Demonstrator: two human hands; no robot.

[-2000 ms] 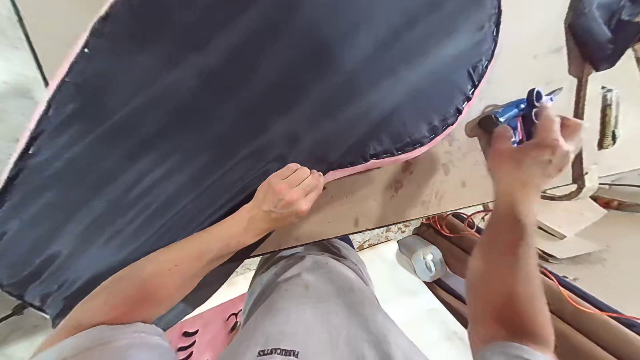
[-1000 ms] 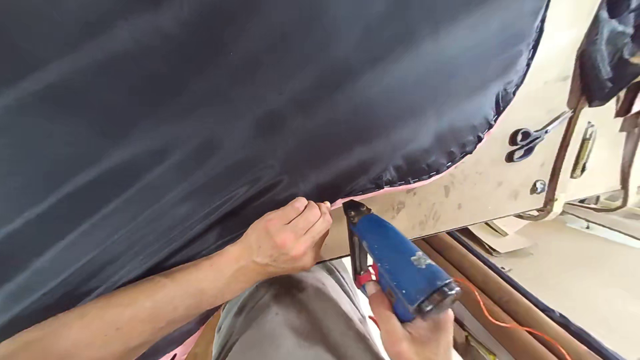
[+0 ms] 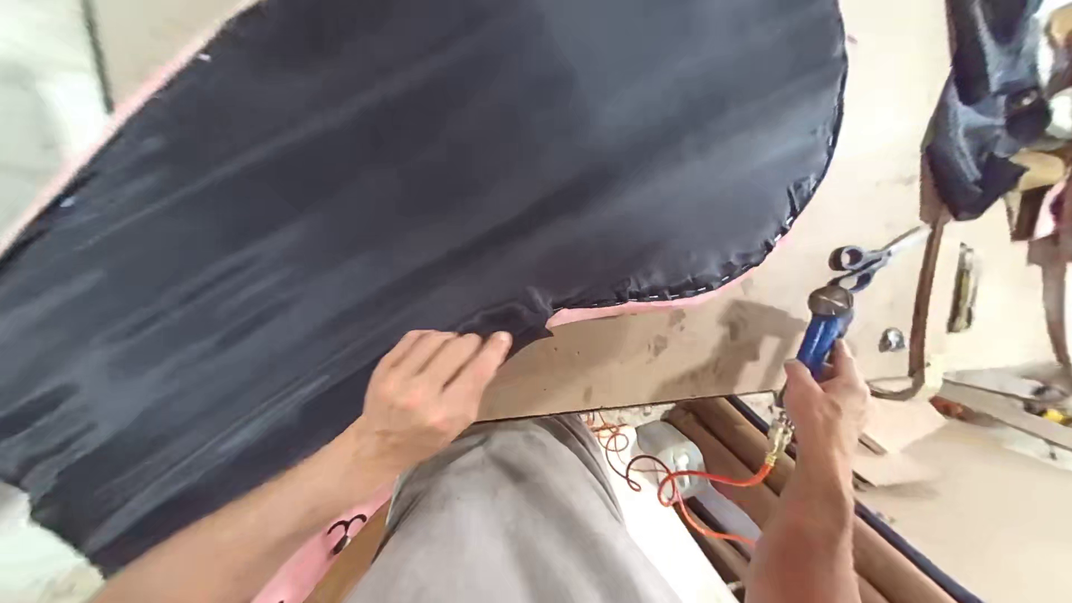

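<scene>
A large panel covered with black fabric (image 3: 469, 184) lies on the table, its curved edge stapled along a pink layer (image 3: 645, 311) that shows beneath. My left hand (image 3: 431, 389) grips the loose edge of that fabric near the table's front edge, just left of the stapled stretch. In my right hand (image 3: 829, 402) is a blue pneumatic staple gun (image 3: 819, 339), held right of the panel and away from the fabric. Its orange air hose (image 3: 729, 479) trails down to the left. The scissors (image 3: 875, 258) lie just beyond the gun.
On the table (image 3: 620, 360), a strip of brown material (image 3: 925, 285), a small metal piece (image 3: 892, 339) and a narrow tool (image 3: 964, 289) lie to the right. Dark fabric (image 3: 976, 126) hangs at the upper right. Below the table's edge are long brown rolls (image 3: 745, 494) and a whitish container (image 3: 674, 452).
The staple gun has moved from the fabric edge beside my left hand out to the right, near the scissors. My left hand now holds a folded flap of the fabric. The view has shifted.
</scene>
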